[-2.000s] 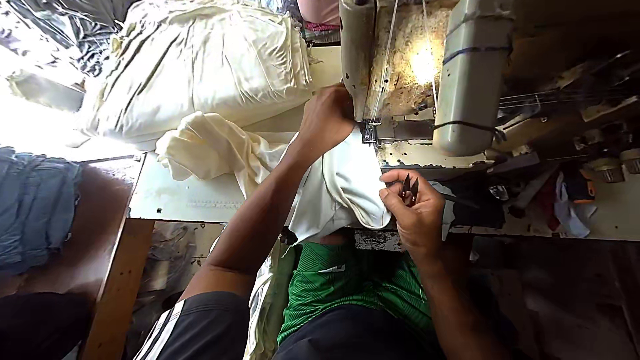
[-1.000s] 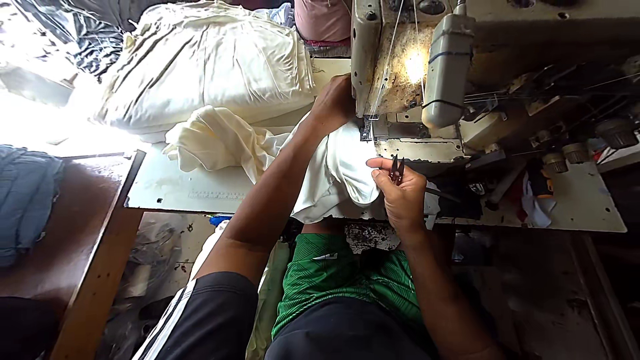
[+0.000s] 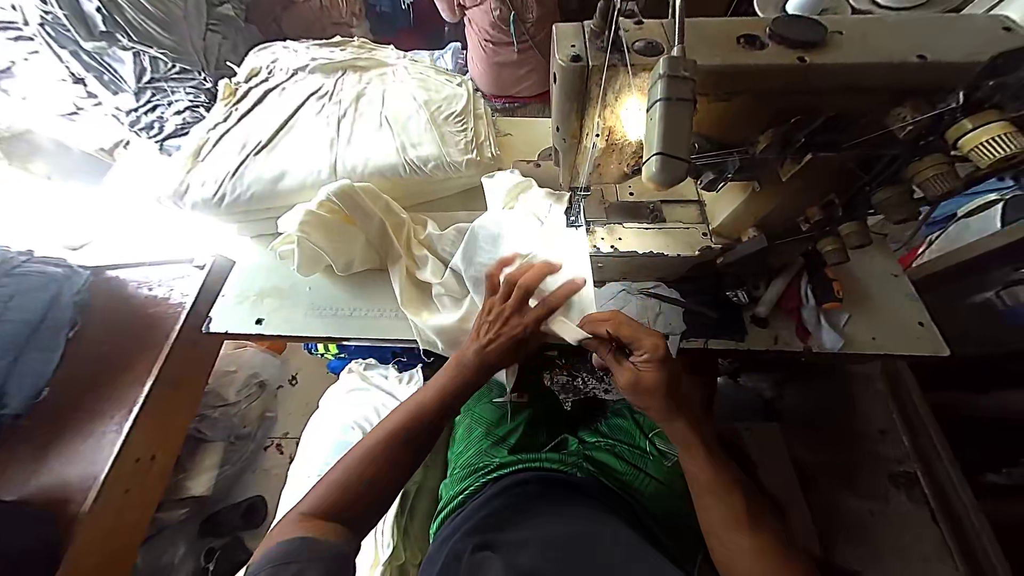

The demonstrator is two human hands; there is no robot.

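Cream fabric (image 3: pixel 432 272) lies across the sewing machine's bed, its right edge at the presser foot (image 3: pixel 576 210). My left hand (image 3: pixel 516 312) rests on this fabric with its fingers spread, just below the presser foot. At the fabric's near right corner, my right hand (image 3: pixel 632 356) pinches a folded edge between thumb and fingers. Small dark thread snips (image 3: pixel 614 346) are tucked in that same hand, partly hidden by the fingers. Threads run down from the head of the sewing machine (image 3: pixel 566 104) to the needle area, and a lit lamp (image 3: pixel 669 128) hangs beside them.
A large pile of cream fabric (image 3: pixel 344 120) stands behind on the left. Blue cloth (image 3: pixel 36 320) lies on a brown table (image 3: pixel 88 376) at far left. Thread tension knobs (image 3: pixel 932 176) and scraps (image 3: pixel 824 320) are at the right. More white cloth (image 3: pixel 352 424) hangs below the table edge.
My left hand has moved from beside the machine head down onto the fabric near my body. My right hand, earlier raised with the snips showing, now pinches the fabric edge.
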